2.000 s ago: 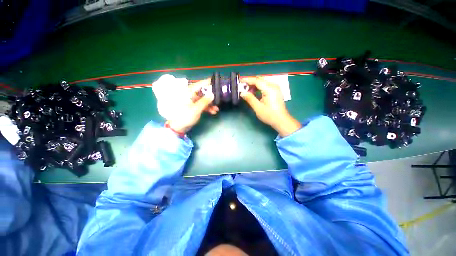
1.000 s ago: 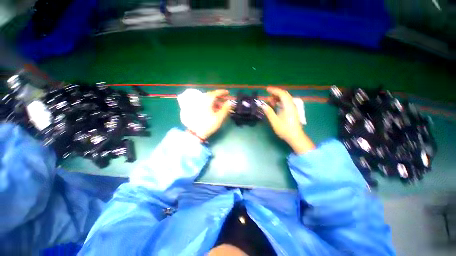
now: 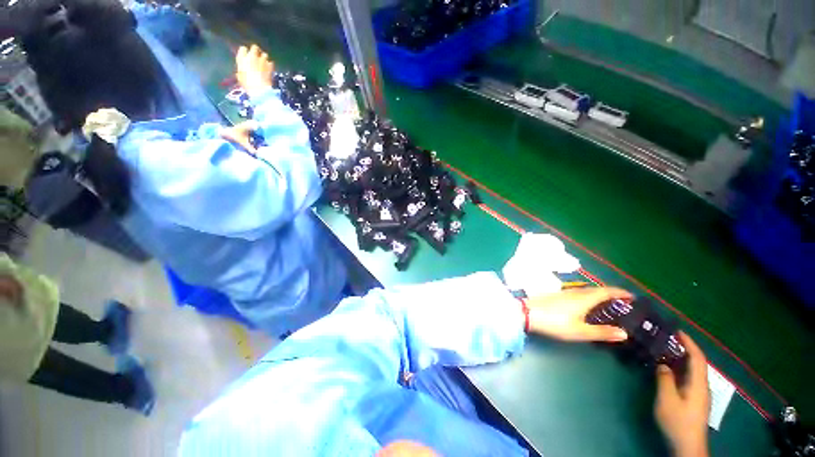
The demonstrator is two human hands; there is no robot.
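Note:
A row of black wristwatches (image 3: 642,330) is held between my two hands above the green mat. My left hand (image 3: 576,314) grips its left end. My right hand (image 3: 684,402) grips its right end, near the white card (image 3: 720,398). The single watches in the row are blurred. The crumpled white cloth (image 3: 539,261) lies on the mat just beyond my left wrist, with a thin yellow-orange stick (image 3: 575,285) beside it.
A watch pile (image 3: 393,192) with silver glints lies to the left. A neighbouring worker in a blue smock (image 3: 214,183) sits beyond it. A blue bin of watches (image 3: 429,59) and a metal rail (image 3: 617,143) stand on the far side. Another blue bin (image 3: 777,214) is at far right.
The view has swung to the left, bringing the neighbouring worker and bins into sight. My hands and the watches now show at lower right. Both hands still hold the watches.

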